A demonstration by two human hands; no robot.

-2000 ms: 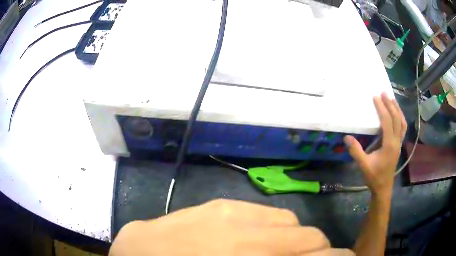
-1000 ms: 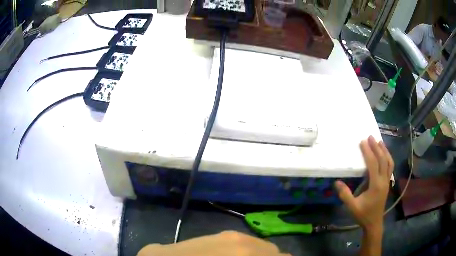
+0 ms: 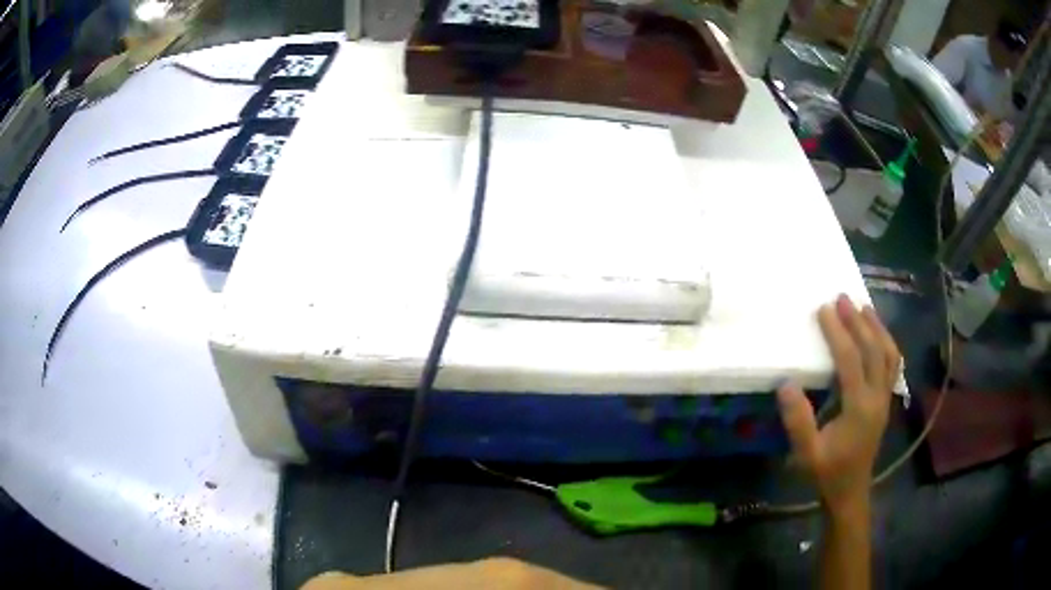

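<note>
The large white machine [image 3: 346,277] with a blue front panel [image 3: 519,426] stands before me. On its rear a black square lamp [image 3: 490,14], cut off by the top edge, sits in a reddish-brown tray [image 3: 692,98]. Its black cable [image 3: 467,259] runs forward over the machine top and hangs over the front. My right hand [image 3: 847,403] rests at the machine's front right corner, fingers apart, holding nothing. My left hand [image 3: 438,576] shows only as a strip at the bottom edge; its fingers are hidden.
A green air blow gun [image 3: 634,507] with a pale hose lies before the machine. Several black lamps [image 3: 231,219] with cables stand in a row on the white tabletop [image 3: 127,346] at left. Green-tipped bottles [image 3: 885,202], a dark-red board [image 3: 985,432] and a person [image 3: 974,75] are at right.
The view has tipped up since two seconds ago, bringing the tray and its lamp into sight. My left hand has sunk mostly out of the frame. My right hand stays at the corner.
</note>
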